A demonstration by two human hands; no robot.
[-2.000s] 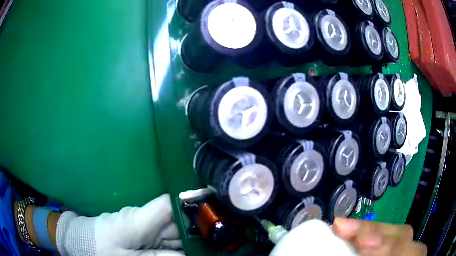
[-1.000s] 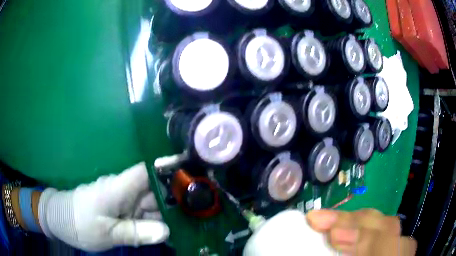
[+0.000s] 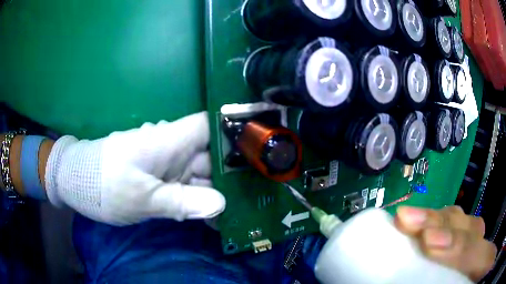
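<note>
The green capacitor board (image 3: 244, 205) lies in front of me with rows of tall black electrolytic capacitors (image 3: 328, 75). A copper-orange choke coil (image 3: 258, 145) with a black centre stands near the board's left edge. My left hand (image 3: 141, 172), in a white knit glove, holds the board's left edge, thumb on top; its other fingers are partly hidden. My bare right hand (image 3: 446, 238) is closed around the white glue bottle (image 3: 377, 252). The bottle's dispensing needle (image 3: 299, 197), with a pale green hub, points up-left, its tip near the coil's lower side.
A green mat (image 3: 100, 61) lies left of the board. Red-orange foam pads (image 3: 485, 41) are at the upper right, with white crumpled cloth or tissue (image 3: 470, 102) below them. A dark rack-like structure stands at the right edge. My legs in blue show below the board.
The board's lower left corner has come into fuller view, and the coil appears higher and further right. The needle tip has moved from beside the capacitors to the coil's lower side.
</note>
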